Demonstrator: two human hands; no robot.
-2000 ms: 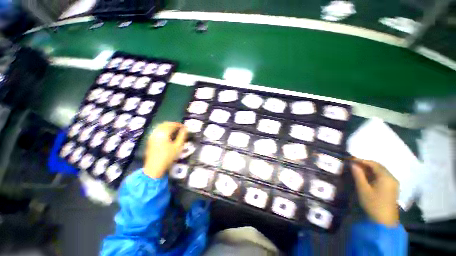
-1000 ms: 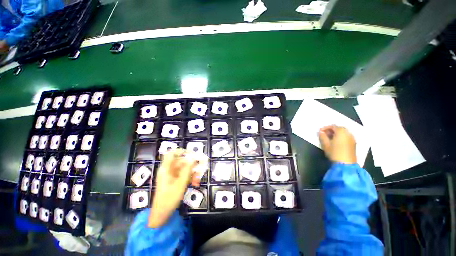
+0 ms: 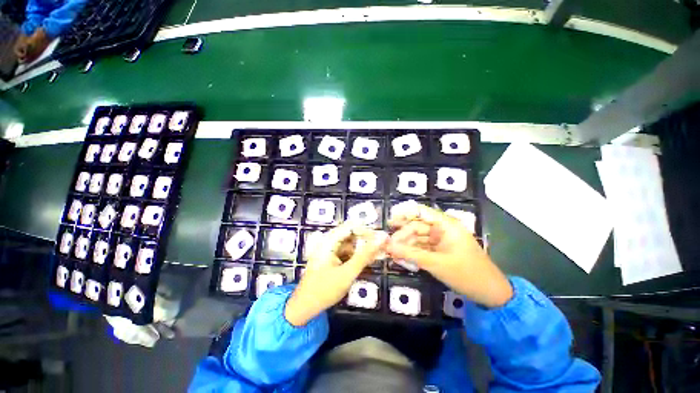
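The black compartment tray point(image 3: 246, 207) lies in front of me, most pockets holding a white part point(image 3: 362, 182) with a dark round centre. One pocket in its left column is empty. My left hand point(image 3: 331, 270) is over the lower middle of the tray, its thumb and fingers closed on what looks like a white part, mostly hidden. My right hand point(image 3: 449, 252) meets it from the right, fingertips bent together and almost touching the left ones. Whether the right fingertips hold a small piece cannot be seen. The hands cover several pockets.
A second filled tray point(image 3: 170, 207) stands at the left. A white sheet point(image 3: 549, 206) lies right of the main tray, with more marked sheets point(image 3: 638, 211) farther right. The green belt point(image 3: 430, 77) runs behind, with small black frames point(image 3: 193, 45). Another person's hands point(image 3: 31, 46) show top left.
My right hand has moved left from the white sheet to meet my left hand over the tray. My left hand has moved right over the tray. The camera view has shifted slightly.
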